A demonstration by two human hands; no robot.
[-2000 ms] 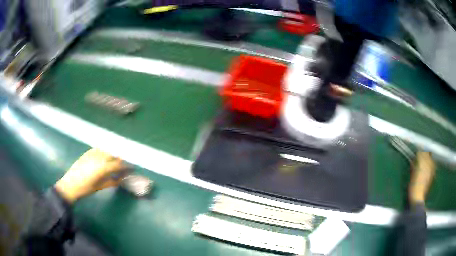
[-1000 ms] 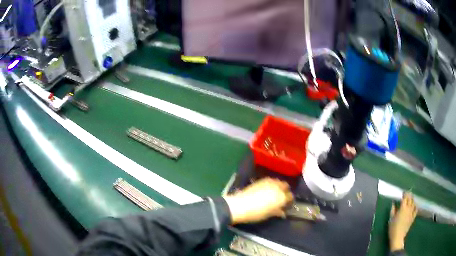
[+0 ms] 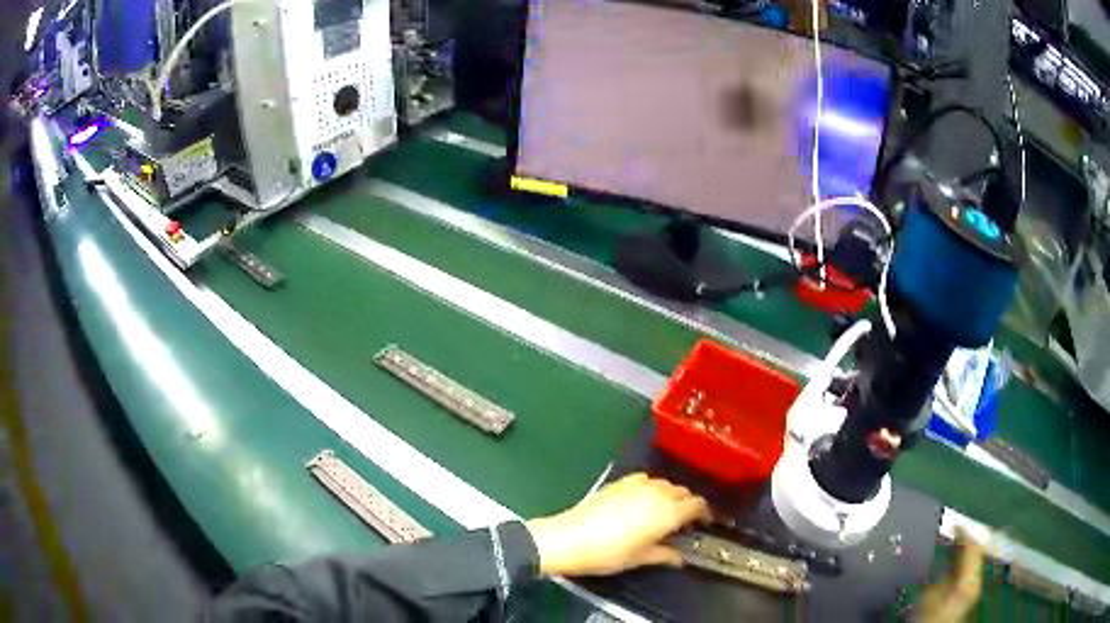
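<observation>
My left hand (image 3: 618, 523) rests over the black pad (image 3: 870, 584), its fingers on the left end of a fixture strip (image 3: 745, 561) that lies on the pad along the dark slotted bar. The strip shows a row of round seats. The microscope (image 3: 879, 414) stands just behind the strip's right part, with its white ring light (image 3: 833, 497) at the bottom. Several tiny parts lie on the pad right of the ring. My right hand (image 3: 956, 584) is blurred at the pad's right side; whether it holds anything is unclear.
A red bin (image 3: 728, 414) with small gold parts stands left of the microscope. One strip (image 3: 444, 389) lies on the green belt, another (image 3: 368, 497) nearer the front edge. The monitor (image 3: 694, 116) stands behind. A line machine (image 3: 323, 104) is at the far left. White cables loop by the microscope.
My left hand has gone from the front left edge to the strip on the pad. My right hand stays at the right and has shifted slightly. The view has tilted up, bringing the monitor in.
</observation>
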